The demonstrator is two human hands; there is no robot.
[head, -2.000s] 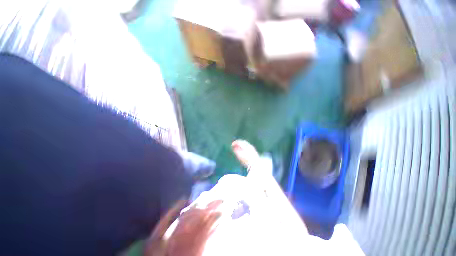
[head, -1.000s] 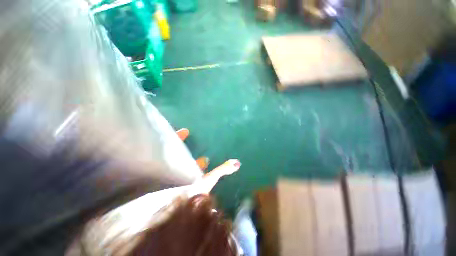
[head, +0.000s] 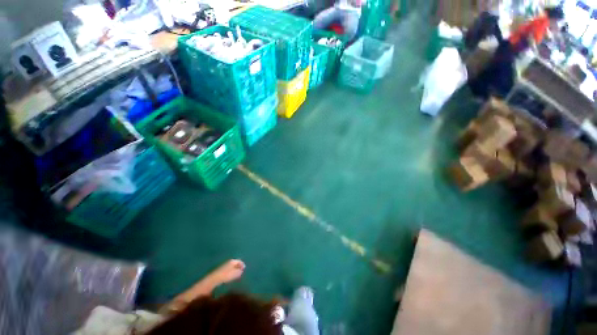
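Observation:
My left hand (head: pixel 226 272) is low in the view, left of centre, with the forearm running to the bottom left. It is small and blurred. Nothing shows in it, but how far its fingers are apart is unclear. My right hand is not in view. Nearest on the left is a surface under shiny clear film (head: pixel 72 278). Nearest on the right is a flat brown board (head: pixel 458 288) low on the floor. Dark hair hides part of the bottom edge beside a grey shoe or trouser leg (head: pixel 304 311).
A green crate (head: pixel 222 154) with brown and dark parts stands left, by stacked green crates (head: pixel 229 82) with white parts on top. A yellow crate (head: pixel 294 93) is beside them. White retail boxes (head: pixel 54 47) stand on a bench. Brown cartons (head: pixel 491 147) are heaped right. People are at upper right.
The view has swung to the bench and crates. The brown board is now at lower right, and the row of cartons is out of view. My left hand is lower and smaller in view.

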